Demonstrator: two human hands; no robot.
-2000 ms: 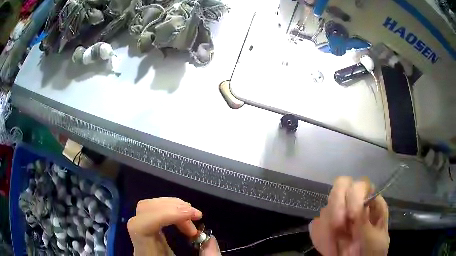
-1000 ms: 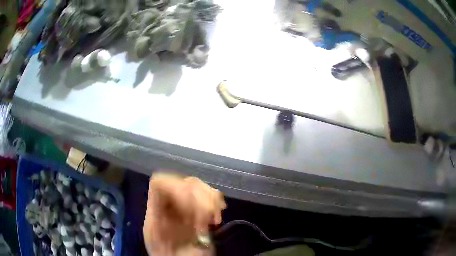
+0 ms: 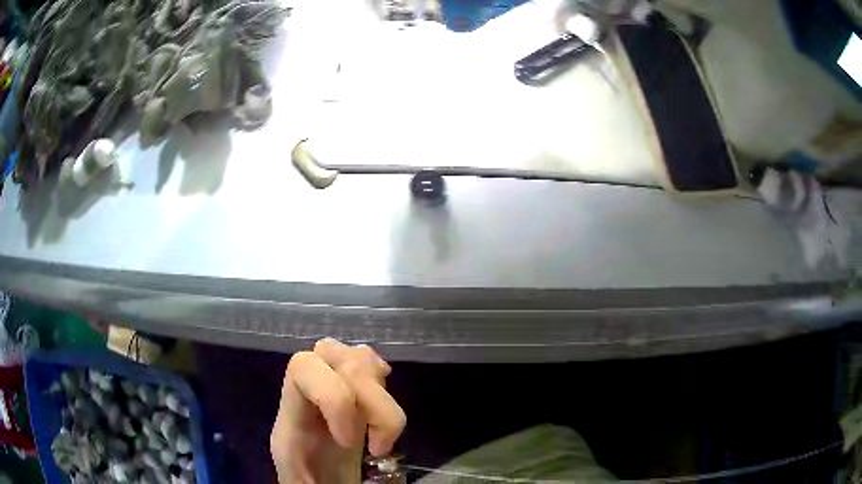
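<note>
My left hand (image 3: 336,411) is bare, low in the picture in front of the table edge. Its fingers are curled and hold a small shiny metal piece, seemingly the bobbin case (image 3: 385,467), at the bottom edge. A pale thread (image 3: 605,480) runs from it to the right, along the bottom of the picture. My right hand is not in view. A dark round bobbin-like item (image 3: 428,187) lies on the white table (image 3: 312,236) by the bed plate's edge.
Grey fabric pieces (image 3: 180,66) are heaped at the upper left, with a small white wound piece (image 3: 94,161) beside them. Black snips (image 3: 556,60) and a dark smartphone-like rectangle (image 3: 677,109) lie upper right. A blue crate (image 3: 194,402) of small pieces stands below left.
The view has shifted right, so the table items appear further left. My right hand has left the picture. The thread now stretches almost straight rightward from my left hand.
</note>
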